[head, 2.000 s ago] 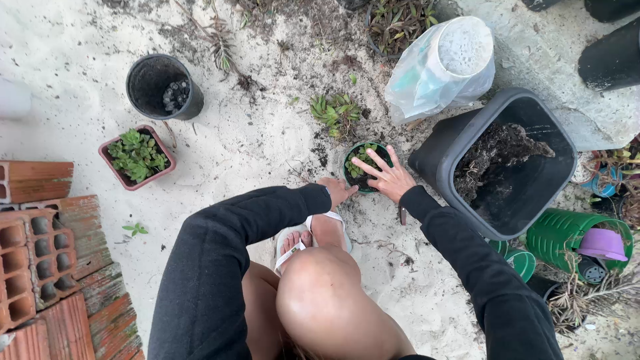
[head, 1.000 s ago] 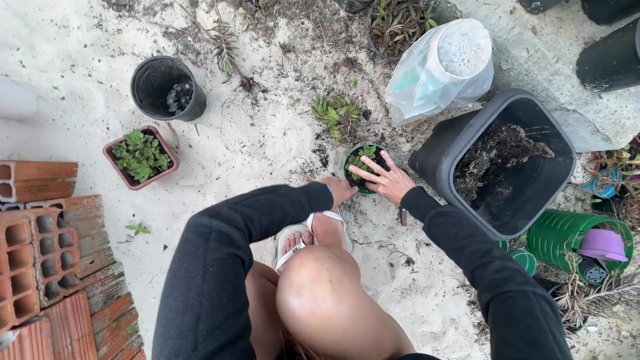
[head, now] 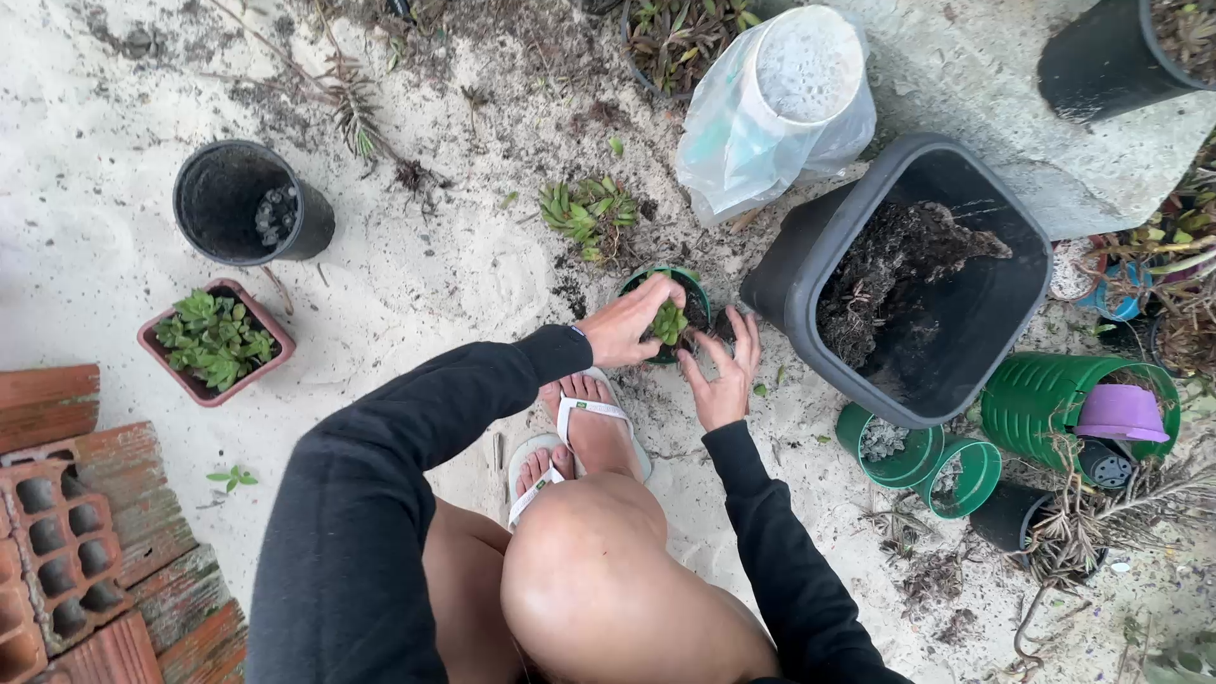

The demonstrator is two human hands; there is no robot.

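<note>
A small green succulent (head: 669, 324) stands over a round green plastic pot (head: 698, 288) on the sand, just beyond my feet. My left hand (head: 630, 321) reaches across the pot's near left side, its fingertips at the leaves; whether they grip the plant is hard to tell. On the pot's right side is my right hand (head: 726, 370), its fingers bent and apart, the fingertips near the soil at the rim. Another succulent clump (head: 589, 217) lies on the sand beyond the pot, its roots partly showing. Part of the pot is hidden behind my left hand.
A large black square planter (head: 807, 332) with clumped soil stands close on the right, beside a plastic-wrapped white container (head: 774, 114). Green pots (head: 1040, 404) sit farther right. On the left are a black pot (head: 318, 223), a square potted succulent (head: 214, 339) and hollow clay bricks (head: 66, 541).
My right hand has moved off the top of the small pot to its right side, and the plant between my hands shows more. My left hand has moved over the pot's left side.
</note>
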